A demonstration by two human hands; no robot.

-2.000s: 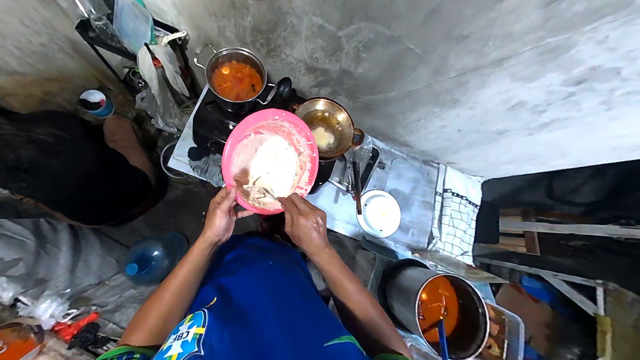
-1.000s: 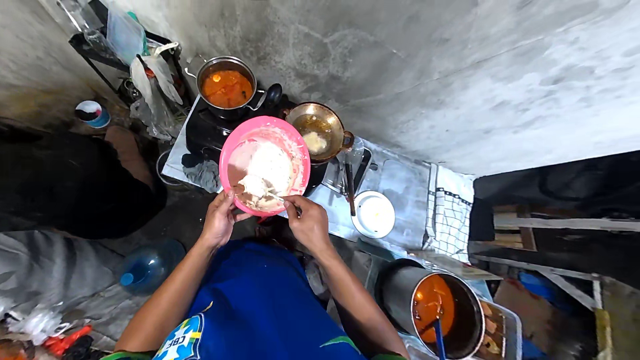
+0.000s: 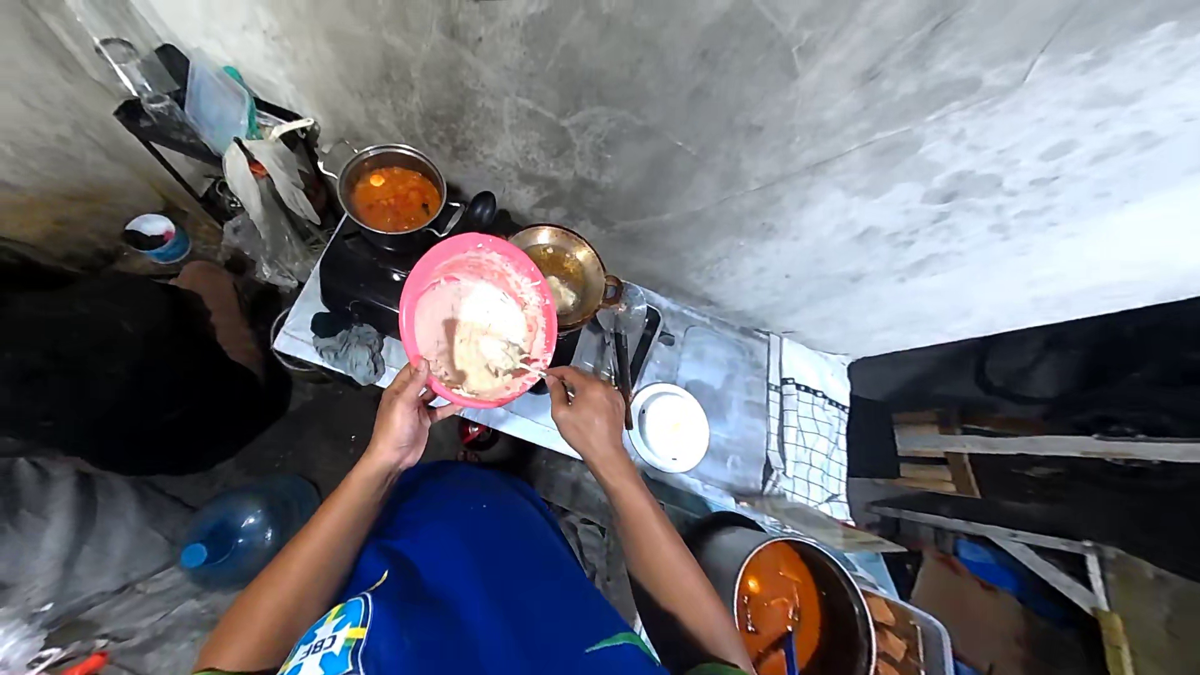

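My left hand [image 3: 405,412] grips the lower left rim of a pink plastic bowl [image 3: 412,309], tilted over the stove's front. Pale, thick batter [image 3: 469,323] with a white, powdery-looking patch fills it. My right hand [image 3: 586,408] holds the handle of a metal utensil [image 3: 527,367], likely a spoon, whose head sits in the batter near the bowl's lower right. Just behind the bowl, a wok [image 3: 592,272] holds oil and a pale piece of food. A steel pot [image 3: 347,178] of orange-red soup stands behind to the left.
A black stove [image 3: 361,281] lies partly under the bowl, a grey cloth [image 3: 354,352] at its front. Right of it are a white plate [image 3: 670,427], dark-handled utensils [image 3: 622,370] and a checkered cloth [image 3: 814,431]. A large pot [image 3: 867,600] of orange sauce stands lower right, a blue water jug [image 3: 253,525] lower left.
My right hand and the utensil have shifted right along the bowl's lower edge, and the batter looks stirred around. My left hand still holds the rim.
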